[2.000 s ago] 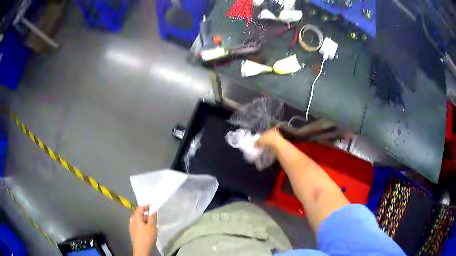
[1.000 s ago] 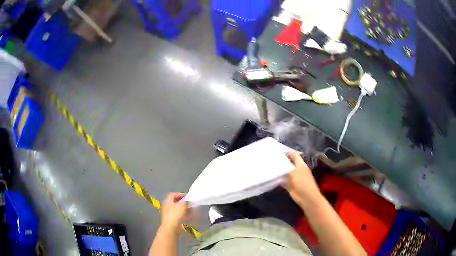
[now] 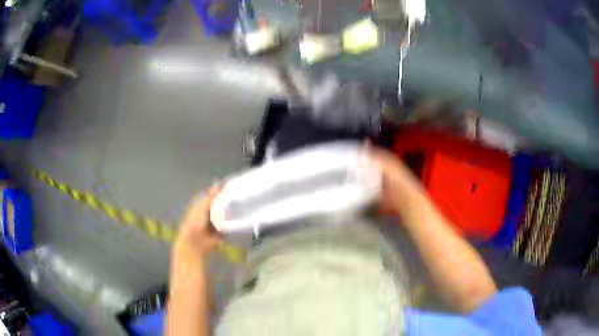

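Observation:
A white foam or plastic bag (image 3: 295,187) is stretched between my two hands above my lap, blurred by motion. Its mouth looks like a long oval opening with a greyish inside. My left hand (image 3: 205,220) holds its left end. My right hand (image 3: 384,178) holds its right end. The fingers of both hands are blurred. The black bin (image 3: 309,131) lies behind the bag and is partly hidden by it.
A clear plastic liner (image 3: 341,102) is bunched at the bin's far side. A red stool (image 3: 466,190) stands to the right. The green bench (image 3: 519,98) edge runs across the upper right. Yellow-black tape (image 3: 118,211) crosses the floor at left.
The white bag was held by my left hand alone, then spread flat between both hands; now its mouth shows as an oval. My right hand has left the clear liner. The view has shifted.

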